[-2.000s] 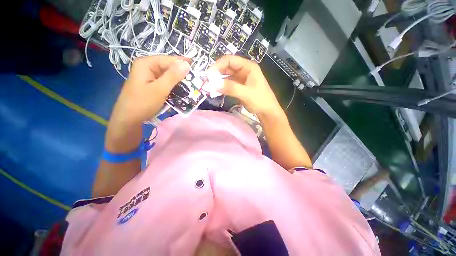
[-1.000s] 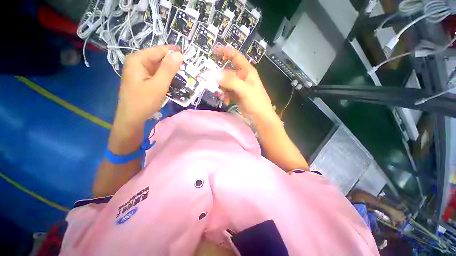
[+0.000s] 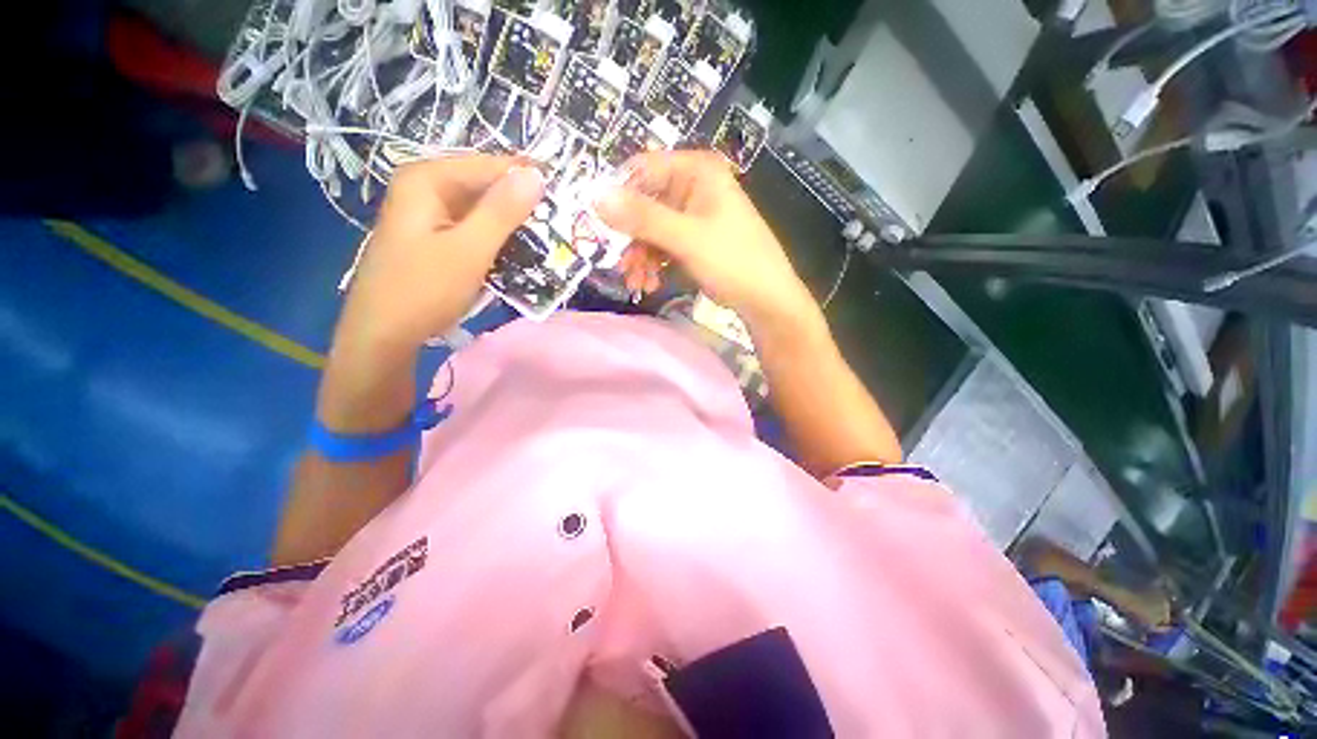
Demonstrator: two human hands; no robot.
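My left hand [image 3: 445, 246], bare with a blue wrist strap [image 3: 364, 440], pinches a circuit board assembly [image 3: 540, 274] at its upper left, with the thumb near white wires. My right hand [image 3: 708, 224] pinches a bright white part [image 3: 595, 220] at the board's upper right side. Glare hides the exact shape of this part. Thin red and dark wires show between the fingers. The board is held in front of my pink shirt, below rows of similar boards [image 3: 589, 90]. Bundled white cables [image 3: 321, 90] lie left of the rows.
One board [image 3: 741, 133] sits at the right end of the rows, beside a silver-grey box [image 3: 924, 108] with front controls. White cables with plugs [image 3: 1138, 113] hang at the upper right. A dark bar crosses the right side. Another person's arm [image 3: 1105, 585] shows at the lower right.
Both hands stay on the held board and white part, with small shifts of the fingers and a slight tilt of the board. The other person's arm at lower right has moved.
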